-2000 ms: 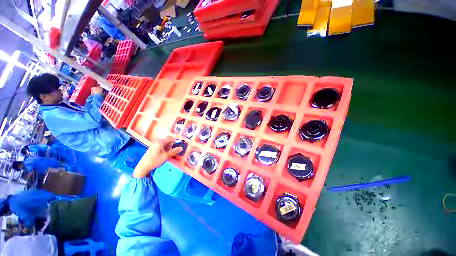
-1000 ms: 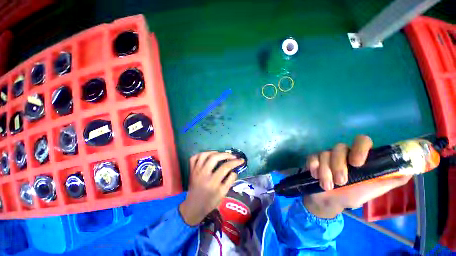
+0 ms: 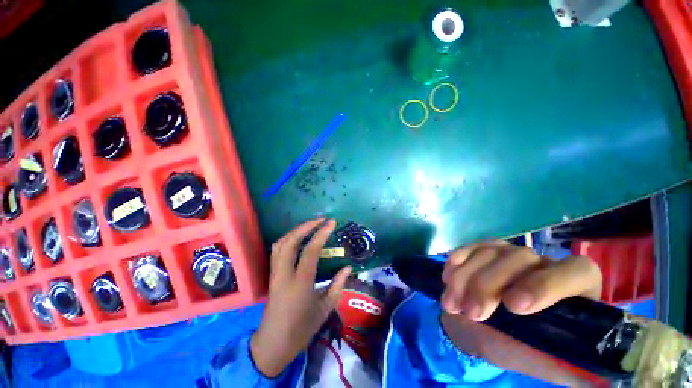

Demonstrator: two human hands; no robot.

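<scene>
A round black lens assembly (image 3: 357, 241) lies at the near edge of the green mat. A small cream label (image 3: 331, 251) shows just left of it. My left hand (image 3: 300, 292) is beside the assembly on its left, thumb and fingers apart, holding nothing that I can see. My right hand (image 3: 516, 282) is closed around the thick black electric screwdriver (image 3: 558, 322), its taped end at the lower right. The dark front end points left towards the assembly; its tip is hard to make out, and I cannot tell whether it touches.
A red-orange compartment tray (image 3: 228, 189) with round pieces stands at left. A blue stick (image 3: 307, 155) lies by scattered tiny screws (image 3: 322, 174). Beyond are two yellow rings (image 3: 414, 113) and a white-topped green bottle or roll (image 3: 448, 26). More red-orange trays (image 3: 618, 269) are at right.
My left hand has opened from the assembly, which now shows more fully. My right hand and the screwdriver appear larger and nearer the camera. The view has shifted slightly.
</scene>
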